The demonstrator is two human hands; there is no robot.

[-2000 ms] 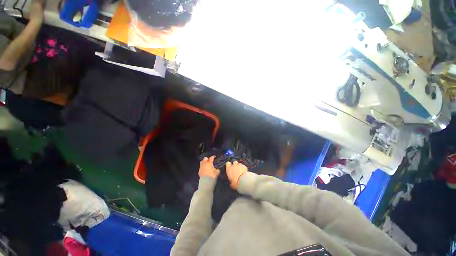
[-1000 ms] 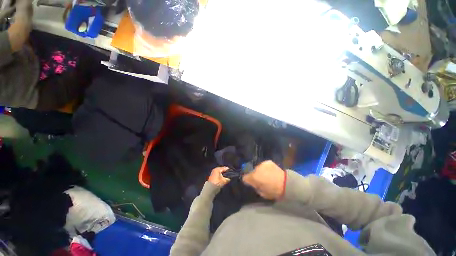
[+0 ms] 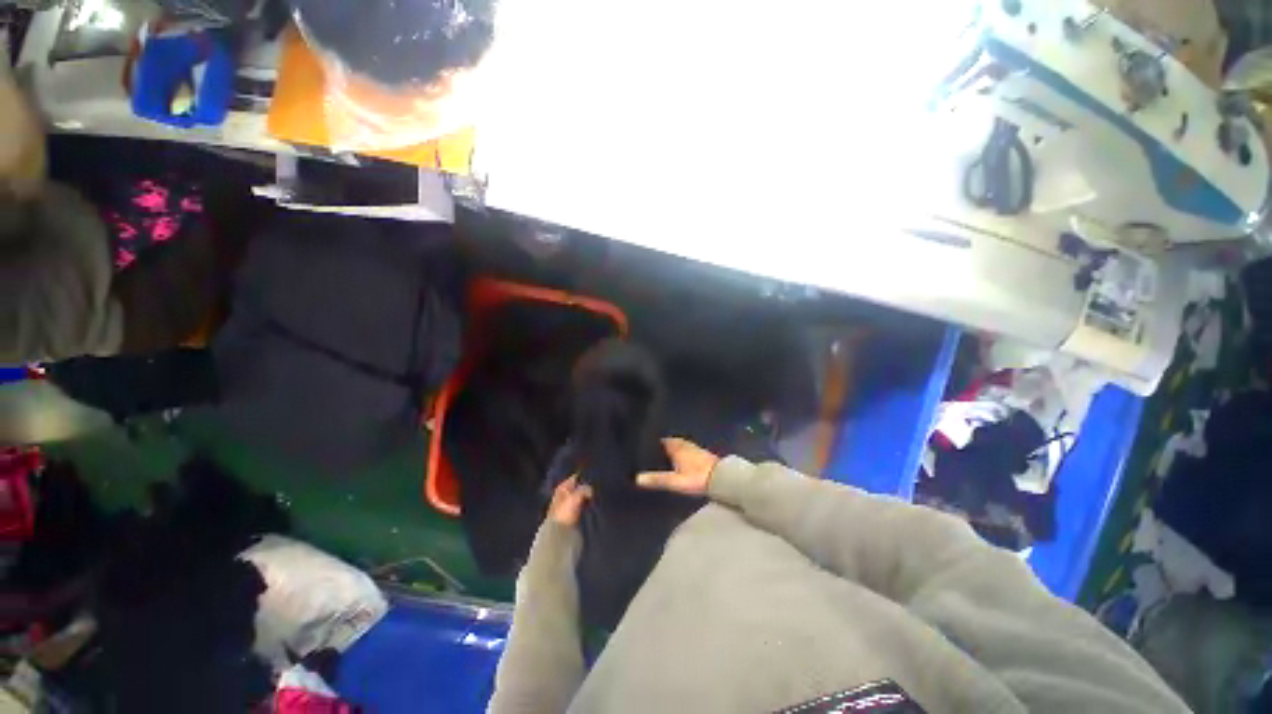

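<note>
A black garment (image 3: 614,419) lies as a dark mass over my lap and towards the orange basket (image 3: 444,453). My left hand (image 3: 568,499) is at its near left side, with the fingers closed on the cloth. My right hand (image 3: 681,469) is at its right side, thumb and fingers spread, and the cloth edge meets the fingertips. Whether the right fingers pinch the cloth cannot be told against the black. More black cloth fills the basket.
The white sewing table (image 3: 670,154) glares ahead. Shears (image 3: 997,168) lie by the sewing machine (image 3: 1102,112). A plastic-wrapped black bundle (image 3: 398,39) sits on an orange sheet (image 3: 300,105). A blue scrap bin (image 3: 1081,488) is at right. Another person's sleeve (image 3: 56,272) shows at far left.
The bunched strands and the small blue spot between my hands are out of sight. My right hand has moved back from across the work, its fingers now spread. A raised fold of black cloth now stands between my hands.
</note>
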